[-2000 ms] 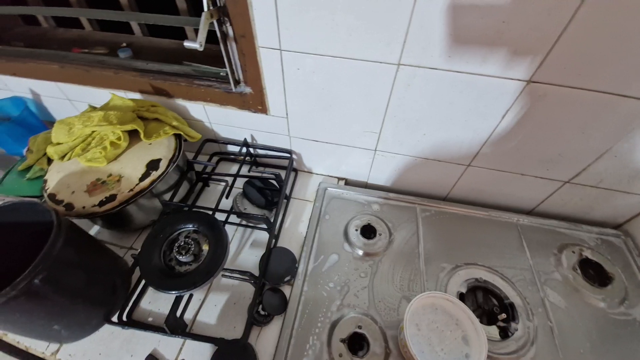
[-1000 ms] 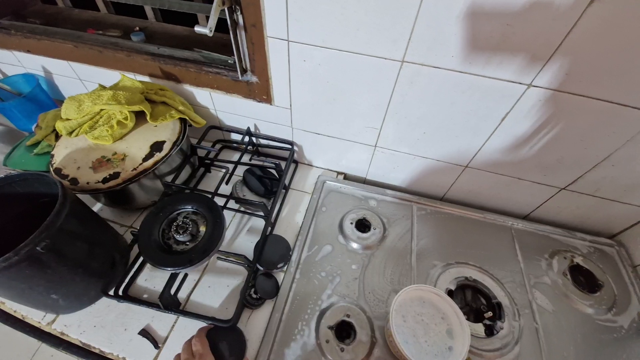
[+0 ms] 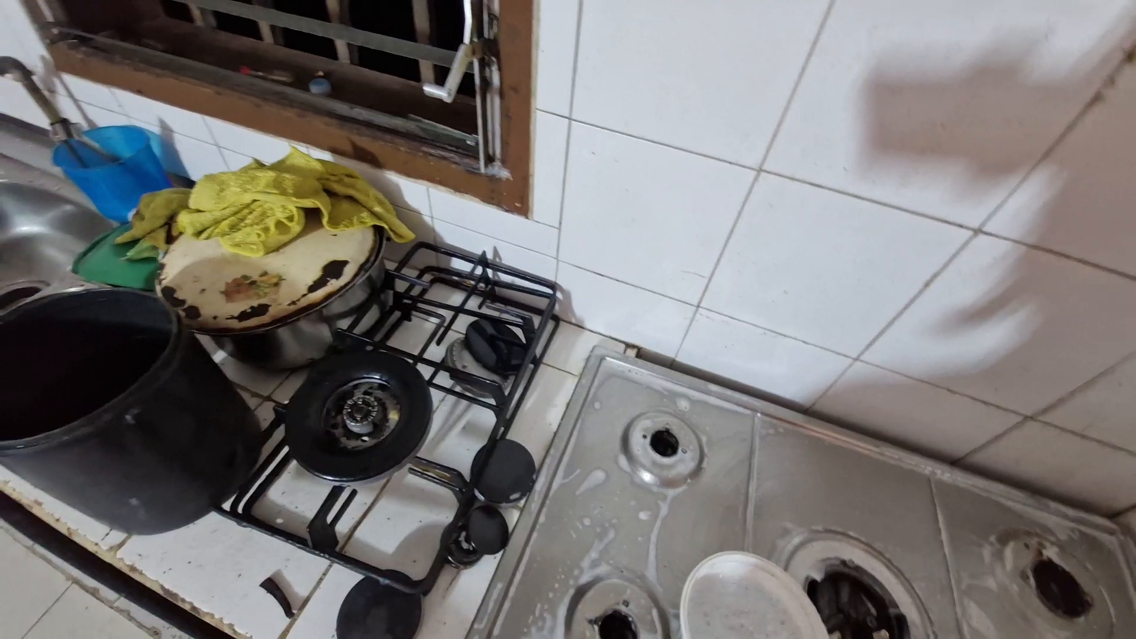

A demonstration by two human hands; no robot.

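Neither of my hands shows in the current view. A stainless-steel gas hob lies at the lower right, wet with whitish suds around its bare burner openings. On it, at the bottom edge, stands a round container with a pale lid. To its left, black pan supports rest on the tiles, with a round black burner part on them. Black burner caps lie along their right side, and a larger black disc lies below. A small curved black piece is on the tiles.
A large black pot stands at the left. Behind it, a metal pot has a worn lid with a yellow cloth on top. A blue plastic container is near the sink. A tiled wall and brown window frame stand behind.
Fingers seen at the bottom edge beside the larger black disc one second ago are out of view now. The curved black piece and the disc remain on the tiles.
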